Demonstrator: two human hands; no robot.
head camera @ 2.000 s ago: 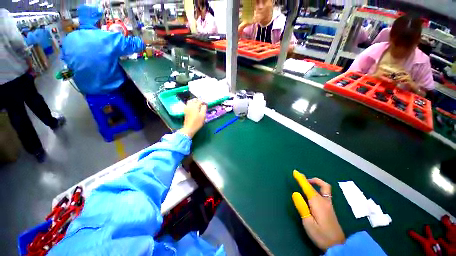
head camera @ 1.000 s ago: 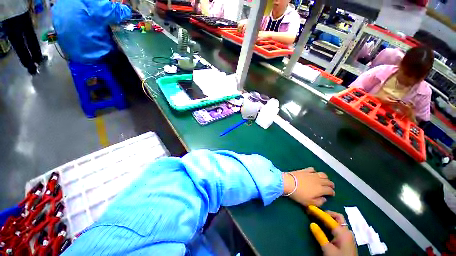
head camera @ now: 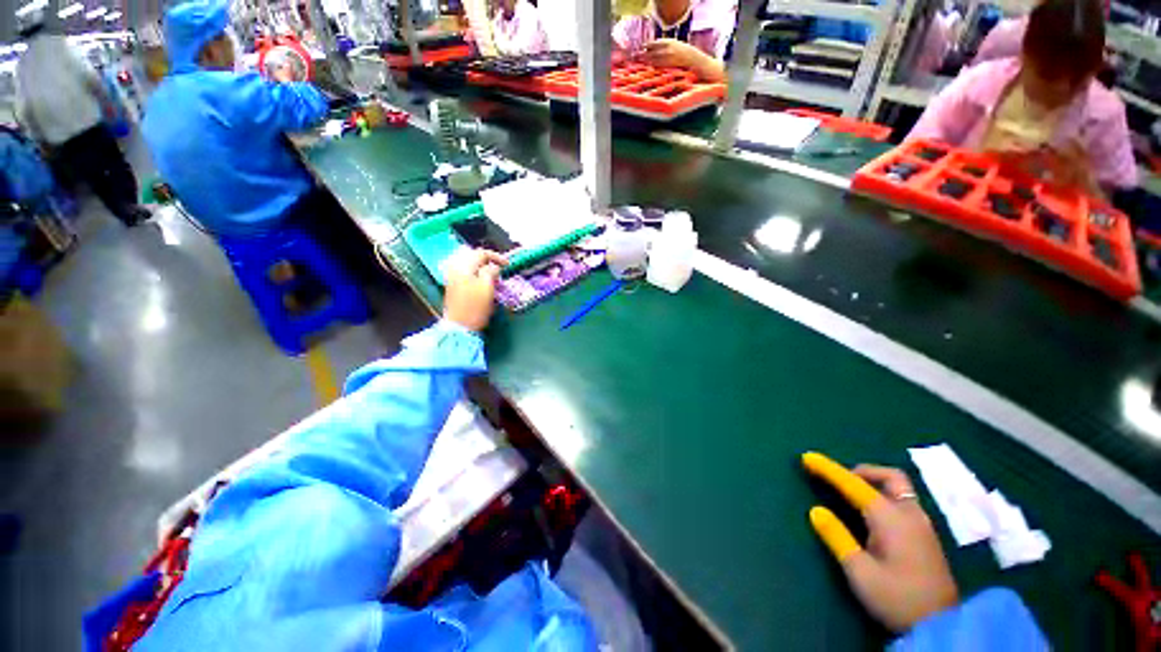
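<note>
My left hand (head camera: 471, 288) is at the near corner of the mint-green tray (head camera: 425, 240), beside the purple patterned smartphone (head camera: 550, 279). Its fingertips are bent and small in view; whether they grip anything cannot be told. My right hand (head camera: 899, 550) rests low over the green mat with nothing in it. Yellow finger cots cover its thumb and index finger, which are apart, and it wears a ring. White paper slips (head camera: 973, 504) lie just right of it. A red part (head camera: 1133, 596) lies at the right edge, partly cut off.
A blue pen (head camera: 592, 306) lies before white bottles (head camera: 671, 252) by a metal post (head camera: 595, 108). An orange compartment tray (head camera: 1006, 210) stands across the bench before a person in pink. A white tray (head camera: 458, 490) and red parts are under my left sleeve.
My left hand has moved from beside my right hand back to the green tray. The right hand's cot-covered fingers are now spread. The camera view has shifted.
</note>
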